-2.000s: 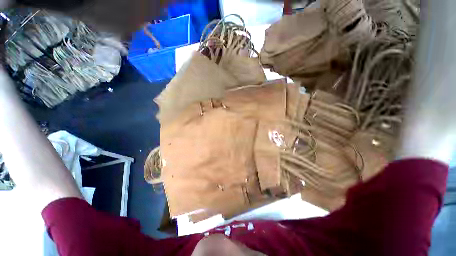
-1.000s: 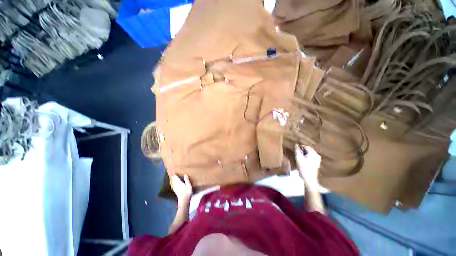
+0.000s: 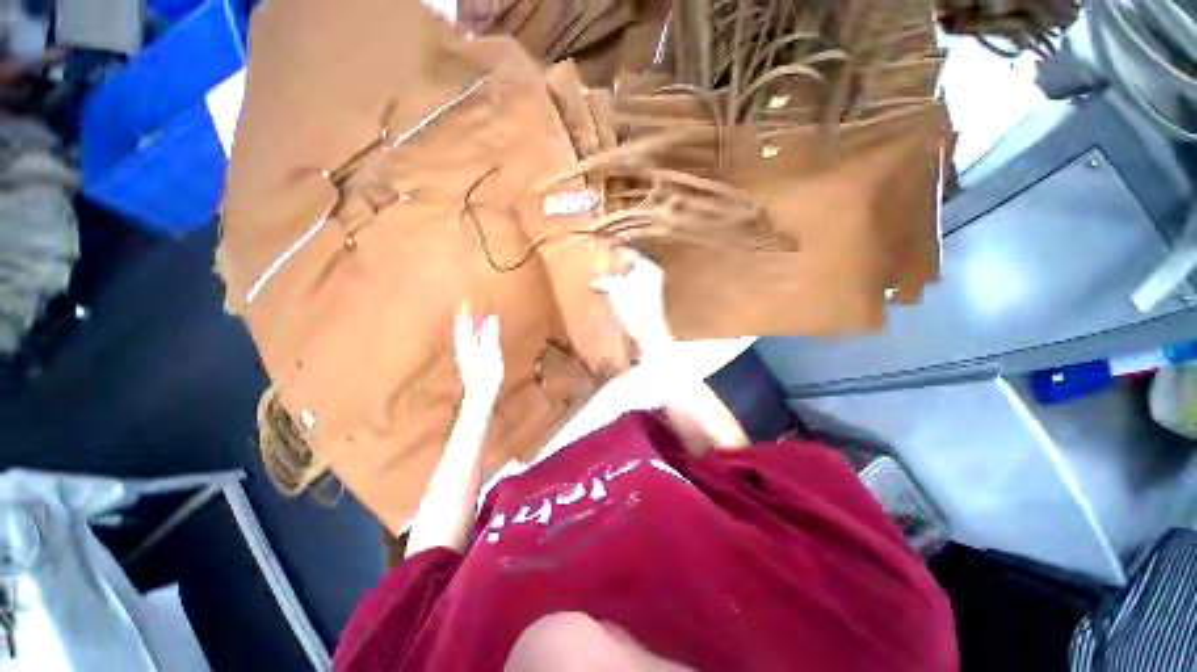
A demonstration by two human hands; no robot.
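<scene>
A large tan-brown tote bag (image 3: 381, 263) lies flat on the table in front of me, with pale lining along its opening. My left hand (image 3: 477, 348) is over the middle of the bag, fingers apart, with nothing seen in it. My right hand (image 3: 634, 292) is at the bag's right side, beside the handles (image 3: 709, 208) and below the shiny plastic wrap (image 3: 572, 202); its fingers are blurred and I cannot tell whether they hold anything. A dark cord (image 3: 481, 234) curves across the bag between and above my hands.
A bag stack (image 3: 840, 250) with many handles lies at the upper right. A blue crate (image 3: 164, 131) stands at the upper left. A white-covered frame (image 3: 250, 538) is at lower left. Grey panels (image 3: 1011, 263) and a clear plastic tub (image 3: 906, 503) are at right.
The view has turned towards the right, showing more grey panels. My left hand has moved from the bag's lower left edge onto its middle. My right hand is higher beside the handles.
</scene>
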